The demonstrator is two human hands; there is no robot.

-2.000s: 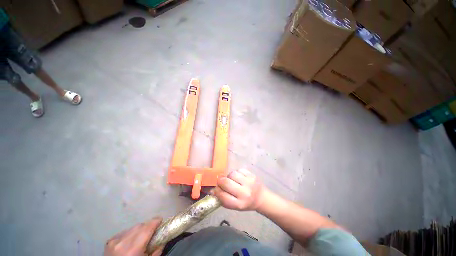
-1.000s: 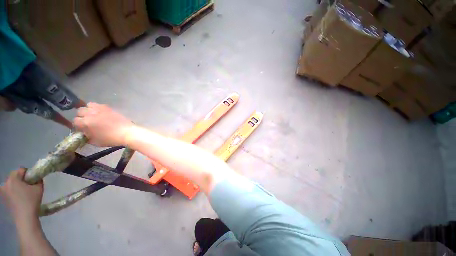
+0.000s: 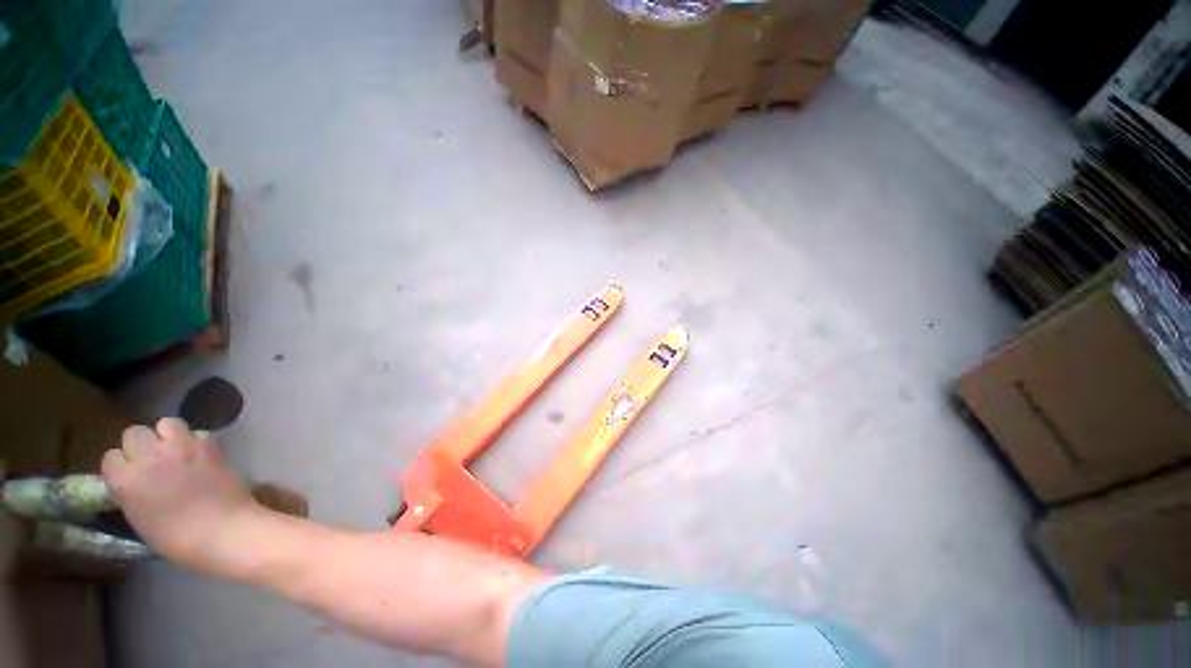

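Note:
My right hand [image 3: 167,489] is at the lower left, closed around the taped, dirty yellowish-white pallet truck handle [image 3: 59,497]. My right forearm reaches across the lower part of the view and hides part of the truck. My left hand is not in view. The orange pallet truck [image 3: 473,509] is on the floor, its two forks [image 3: 603,415] pointing up and to the right. The forks carry nothing.
Green crates [image 3: 163,242] with a yellow one [image 3: 65,196] stand on a pallet [image 3: 217,268] at the left. Large cartons [image 3: 627,98] stand ahead, more cartons [image 3: 1071,418] at the right. Flattened cartons [image 3: 1091,196] are piled at the upper right.
The view has swung right. The handle and my right hand now appear lower and further left. My left hand has left the picture. The crate stack has come into fuller view.

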